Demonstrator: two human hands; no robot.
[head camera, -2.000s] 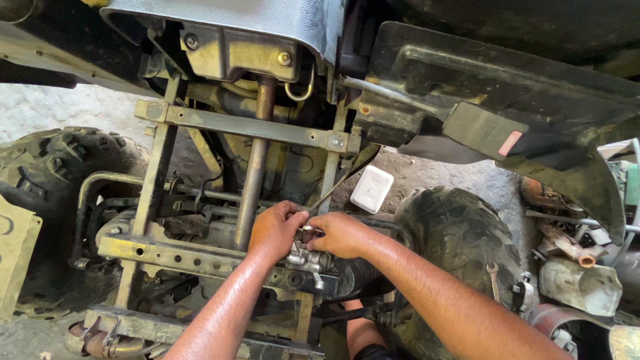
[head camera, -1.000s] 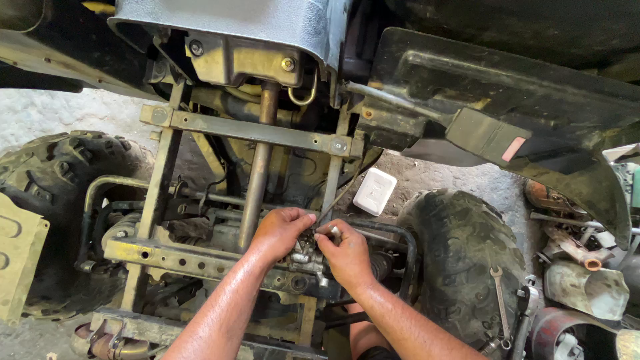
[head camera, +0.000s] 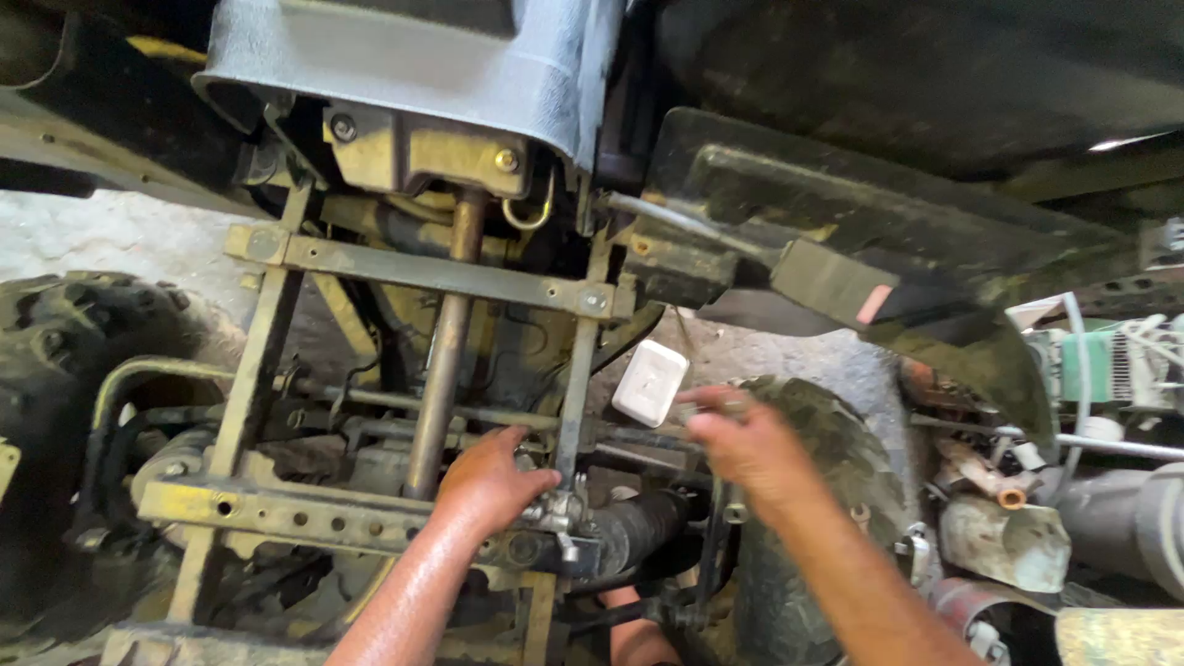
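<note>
My left hand (head camera: 490, 481) rests on a small metal assembly (head camera: 560, 513) mounted at the lower crossbar of the vehicle frame, its thumb toward the part's upper edge. Its palm hides whatever lies beneath it. Off to the right, my right hand (head camera: 740, 435) is raised near a white plastic tray (head camera: 651, 383), with thumb and forefinger pinched around something small; blur hides what it is. A steel shaft (head camera: 445, 370) runs down through the frame just left of my left hand. The black ribbed boot (head camera: 643, 527) lies right of the assembly.
Knobby tires flank the frame, one at the left (head camera: 79, 398) and one at the right (head camera: 786, 555). A dark plastic fender (head camera: 814, 213) hangs over the upper right. Metal scrap and pipes (head camera: 1004, 527) lie on the far right. An upper crossbar (head camera: 444, 276) spans the frame.
My right hand has left the assembly and moved right, toward the white tray. Both hands were together at the assembly before; my left hand stays there, its fingers more spread.
</note>
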